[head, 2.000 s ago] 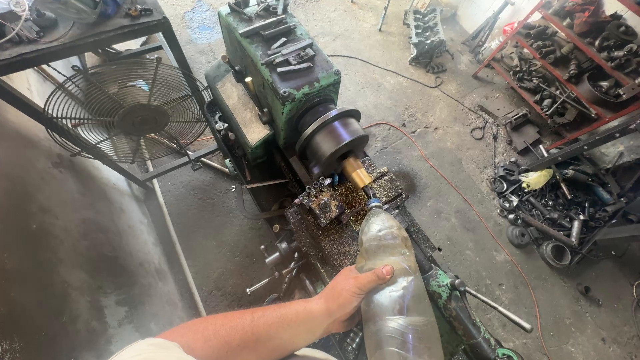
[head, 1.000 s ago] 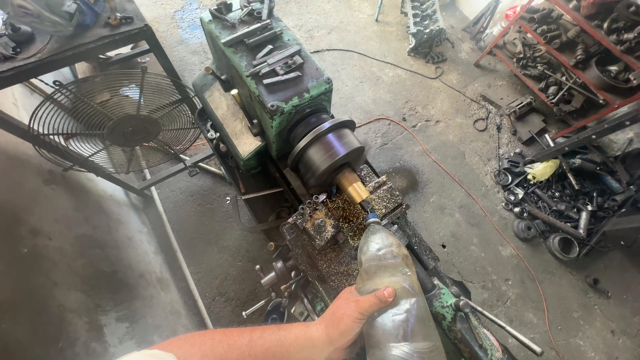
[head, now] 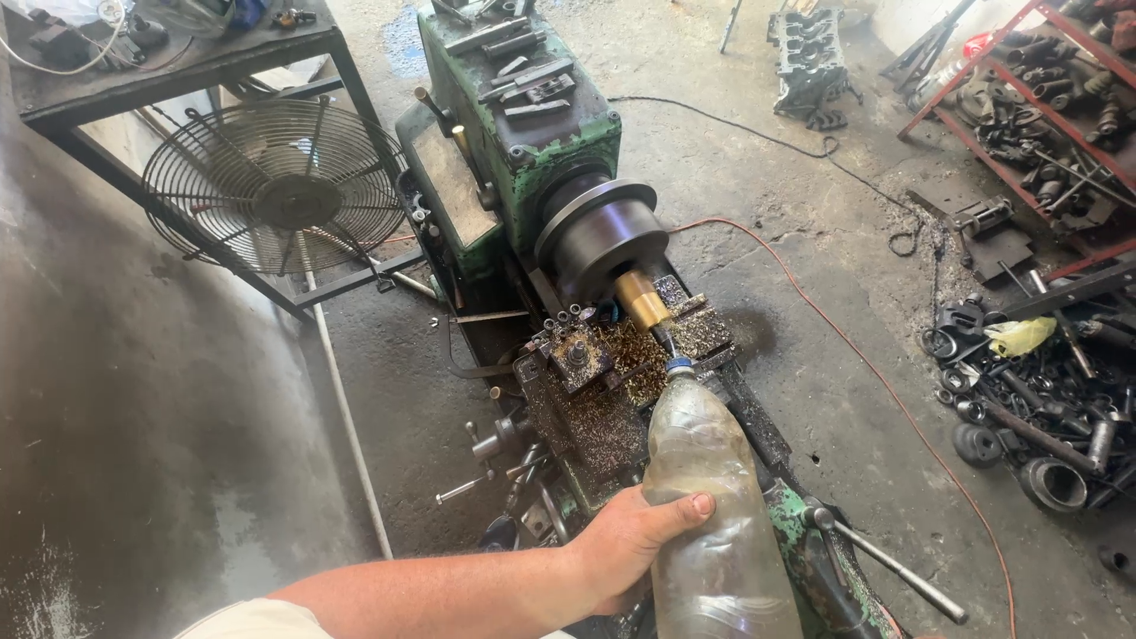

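Observation:
My left hand grips a large clear plastic bottle with cloudy liquid in it, its thumb across the front. The bottle's blue cap points up toward the lathe chuck. Just beyond the cap, a dark drill or pointed tool meets the end of a brass-coloured round workpiece held in the chuck. Golden chips lie on the carriage around the tool post. My right hand is out of view.
The green lathe headstock carries loose tool bits. A metal handle sticks out at lower right. A large fan stands by a metal-framed table at left. Metal parts and a red rack are at right, an engine block behind.

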